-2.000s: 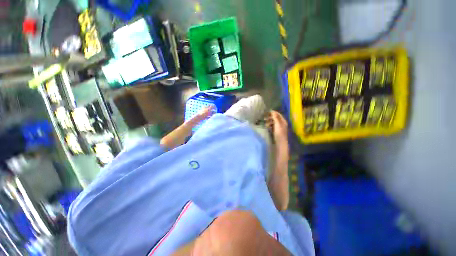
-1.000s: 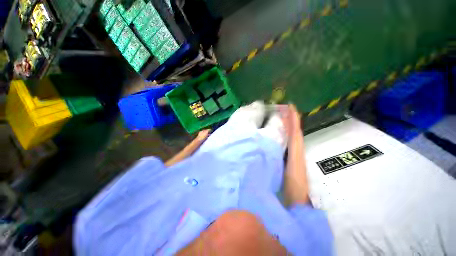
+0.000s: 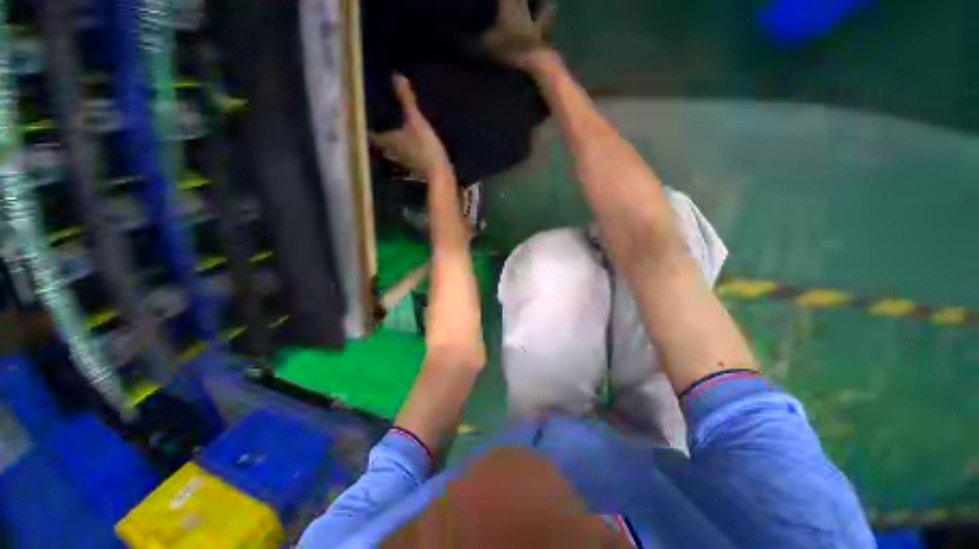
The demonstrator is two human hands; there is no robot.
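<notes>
A large black item (image 3: 467, 107) with soft, uneven edges lies at the top centre, in front of my knees. I cannot tell what it is. My left hand (image 3: 413, 139) is bare and reaches to its left side, with finger and thumb apart and no grip visible. My right hand (image 3: 517, 32) is bare and blurred at its far right part, close to the top edge of the picture. Whether my right fingers hold it is not clear.
A pale board edge with dark panels (image 3: 338, 172) stands left of my left arm. Bright green surfaces (image 3: 360, 370) lie below it. A yellow box (image 3: 199, 513) and blue boxes (image 3: 263, 456) are at lower left. Yellow-black tape (image 3: 821, 298) crosses the green floor at right.
The view has swung away from the green crate with boards and the white surface. Both arms, earlier low beside my body, now reach forward to the black item.
</notes>
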